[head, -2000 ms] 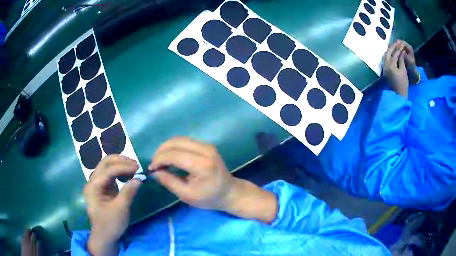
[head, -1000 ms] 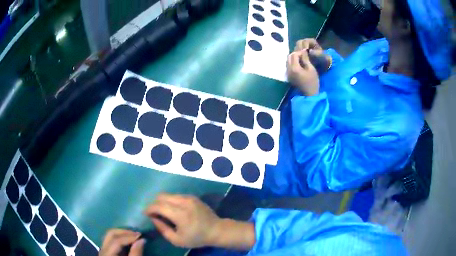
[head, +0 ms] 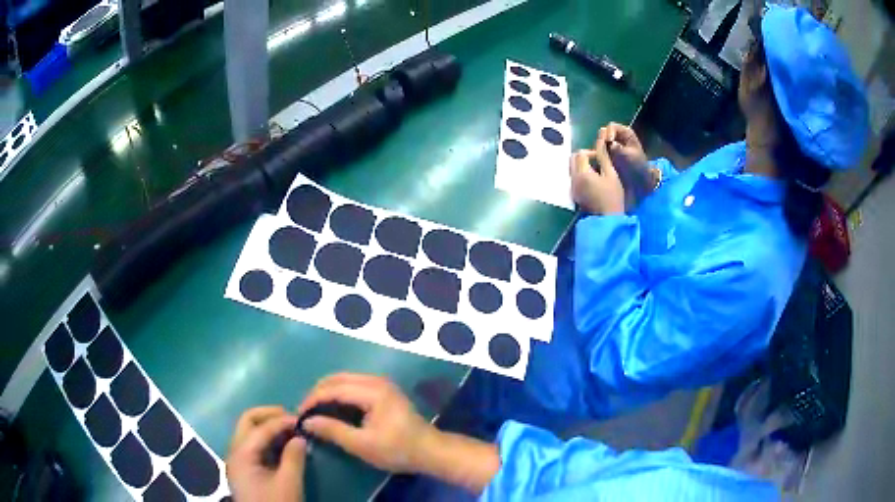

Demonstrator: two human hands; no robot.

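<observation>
My left hand (head: 267, 453) and my right hand (head: 368, 422) meet low in the view, above the bench's near edge. Between their fingertips they hold a small thin black piece (head: 302, 424), perhaps a pad or ring; fingers hide most of it. A white backing sheet (head: 327, 323) with rows of black round and D-shaped pads lies just beyond my hands. Another backing sheet (head: 61, 385) with black D-shaped pads lies at the lower left, its near end cut off by the frame and beside my left hand.
A long touching row of thick black round units (head: 236, 186) with thin leads lies behind the sheets. A grey post (head: 245, 74) stands behind it. At right, a person in blue smock (head: 677, 265) works beside another pad sheet (head: 532, 182). A dark pen or marker (head: 587, 59) lies beyond.
The view has swung right and up, showing more of the black row and the neighbour. My hands have come closer together, still at the small black piece.
</observation>
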